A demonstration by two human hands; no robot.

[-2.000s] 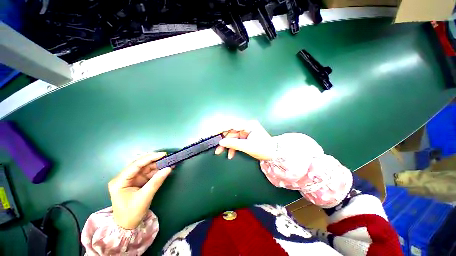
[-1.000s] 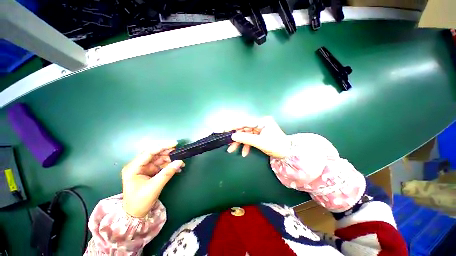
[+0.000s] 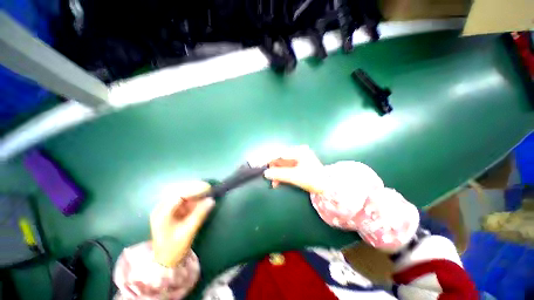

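A slim black plastic part (image 3: 237,178) is held by its two ends above the green tabletop, blurred. My left hand (image 3: 180,220) grips its left end between thumb and fingers. My right hand (image 3: 294,171) grips its right end, which the fingers partly hide. A lone black part (image 3: 373,91) lies apart on the right of the green top. Several set-aside black parts (image 3: 282,55) lie across the white edge, with their ends over the green. The heap of black parts (image 3: 146,35) is behind the edge, blurred.
A white rail (image 3: 175,73) and pale post (image 3: 55,61) border the green top (image 3: 234,117). A purple roll (image 3: 55,180) and a grey box with a yellow label (image 3: 16,228) are at left. A cardboard box (image 3: 369,261) is below the right arm. A carton flap (image 3: 497,17) is upper right.
The held part has turned from its flat grey face to a darker, narrower side. Both hands keep their grip. The whole view has shifted and blurred.
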